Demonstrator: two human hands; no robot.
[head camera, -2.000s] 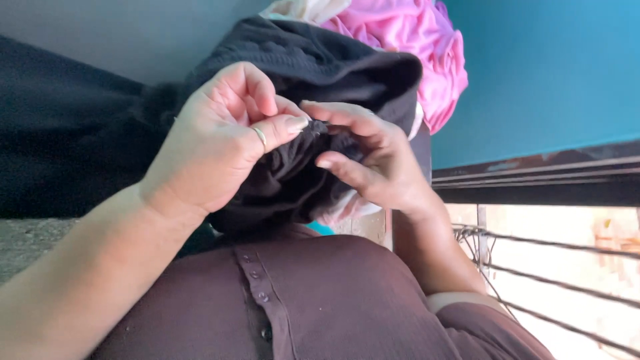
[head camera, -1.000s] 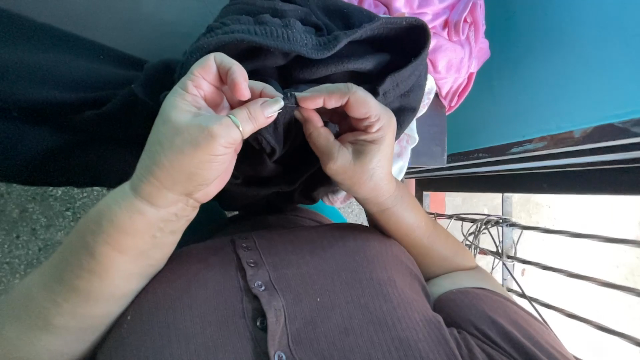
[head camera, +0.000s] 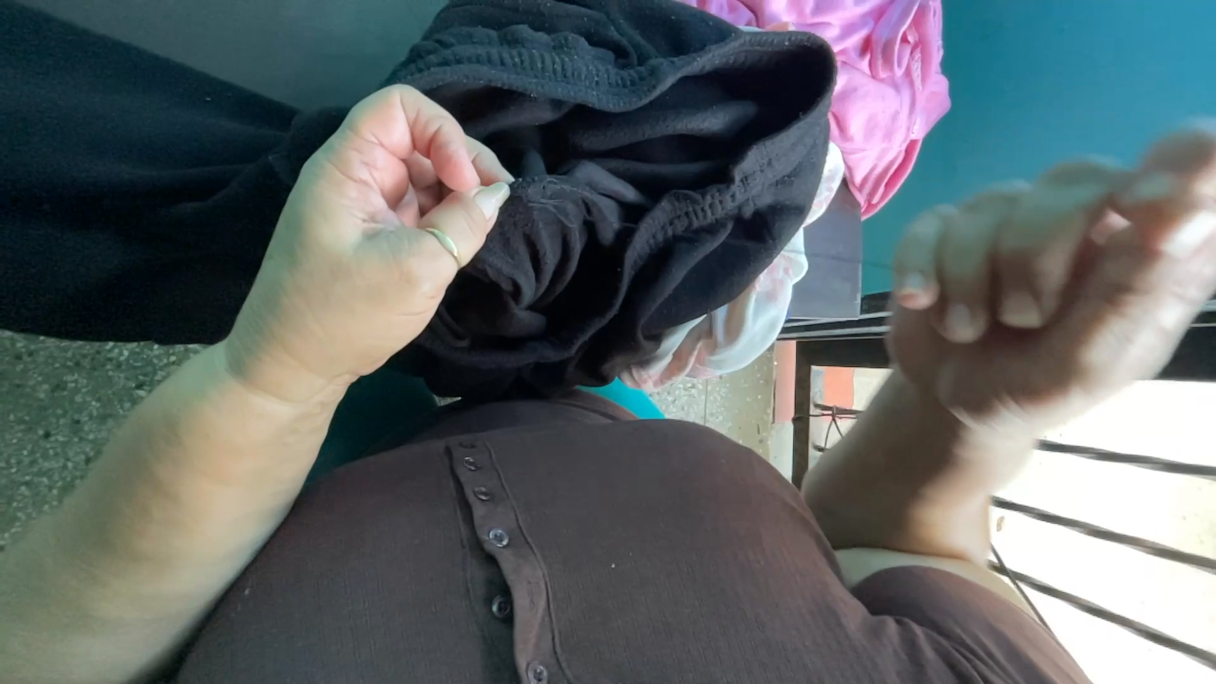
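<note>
My left hand (head camera: 380, 237), with a ring on one finger, pinches a bit of the black garment (head camera: 722, 180) between thumb and forefinger. The garment has a gathered, stitched waistband (head camera: 541, 62) and lies bunched in front of my body, its opening facing up. Loose thread-like fibres show on the fabric beside my left fingertips. Off to the right, apart from the garment, my right hand (head camera: 1054, 256) is raised and blurred. Its fingers are curled, and whether something thin is between the thumb and forefinger cannot be made out.
Pink cloth (head camera: 893, 85) and whitish sheer cloth (head camera: 750, 323) lie behind and under the black garment. A dark ledge (head camera: 831, 266) stands by the teal wall (head camera: 1064, 85). Metal window bars (head camera: 1121, 461) are at the lower right. Speckled floor (head camera: 85, 408) shows at the left.
My right hand has moved away from the black garment, out to the right. A second ago its fingertips met those of my left hand at the fabric. My left hand keeps its pinch.
</note>
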